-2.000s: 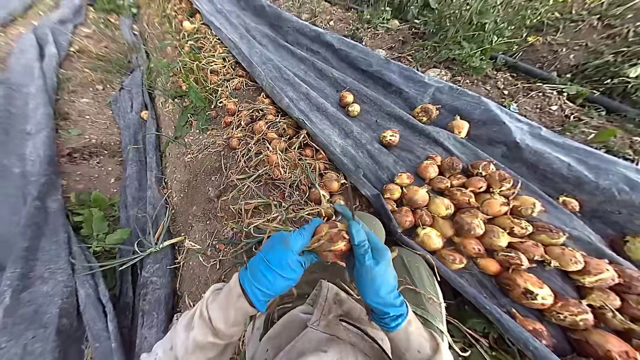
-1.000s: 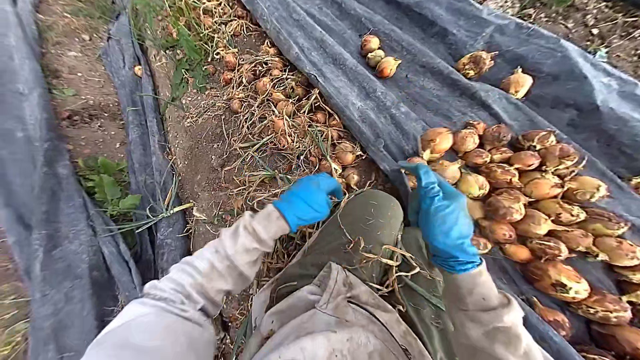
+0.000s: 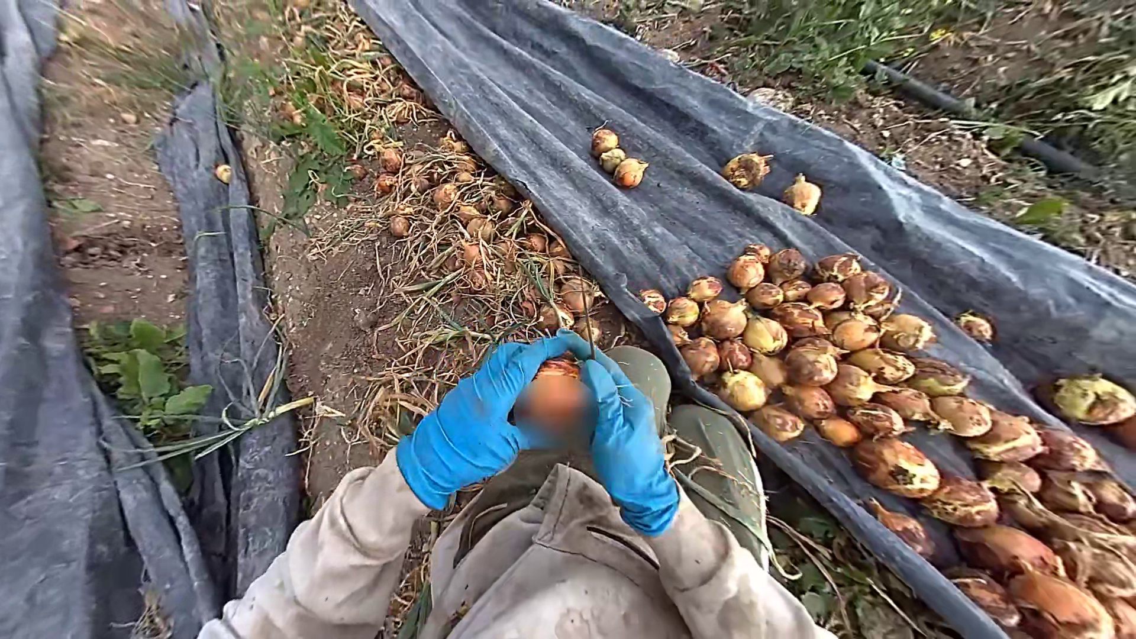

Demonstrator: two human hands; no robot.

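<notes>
Both hands wear blue gloves and meet above my knees in the head view. My left hand [image 3: 479,422] is closed around the left side of an onion [image 3: 557,399], whose lower part is blurred. My right hand [image 3: 624,435] touches the onion's right side, its fingertips meeting those of the left at the top. A thin dark stem or blade rises by the right fingertips; I cannot tell which. Ahead of the hands, onions with dry tops [image 3: 470,253] lie on the soil. A pile of onions [image 3: 812,364] rests on the dark fabric to the right.
Grey-black ground fabric [image 3: 550,115] runs diagonally at the right, bearing a few onions [image 3: 630,173] apart from the pile. More folded fabric [image 3: 235,311] lies on the left beside a leafy green plant [image 3: 146,373]. A black hose [image 3: 976,115] crosses the soil at the upper right.
My hands were apart one second ago, the right one over the edge of the onion pile. Now they are together in front of me around an onion.
</notes>
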